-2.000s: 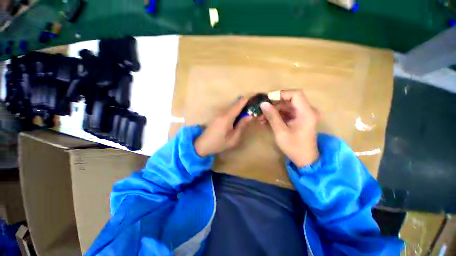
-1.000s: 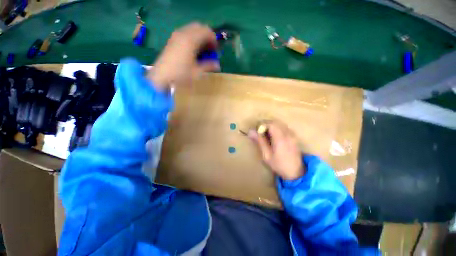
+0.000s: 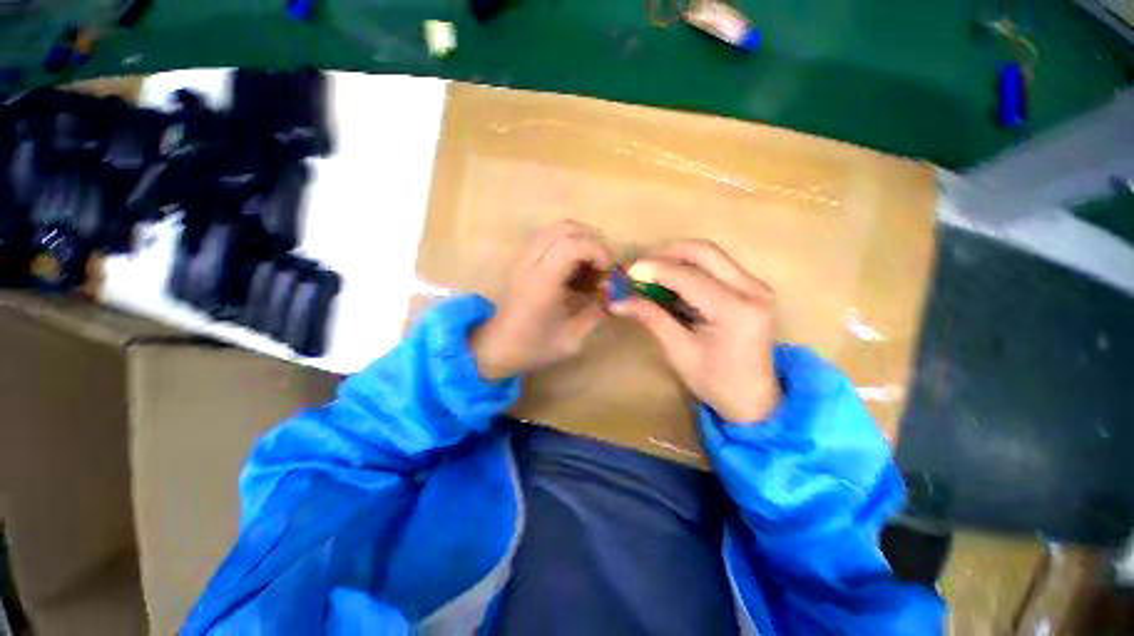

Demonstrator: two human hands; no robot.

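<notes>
My left hand (image 3: 543,302) pinches a small battery cell (image 3: 618,287), of which a blue end and a brownish part show between the fingers; the rest is hidden. My right hand (image 3: 721,326) meets it from the right, fingertips nearly touching the left ones, and holds a small green circuit board (image 3: 657,295) with a dark part beside it. A thin red wire shows at the blue end. A pale yellow wrap is on a right fingertip. Both hands are above the cardboard work mat (image 3: 771,249). Blur hides finer detail.
Black plastic housings (image 3: 255,205) stand in rows on a white sheet (image 3: 379,186) at left. An open carton (image 3: 224,435) is below them. The green belt (image 3: 560,50) carries wired blue cells and a pale scrap (image 3: 439,37). A dark green mat (image 3: 1020,385) lies at right.
My left hand has come back from the belt to the mat with a blue cell. My right hand now meets it. The two blue-green dots no longer show. The view has shifted.
</notes>
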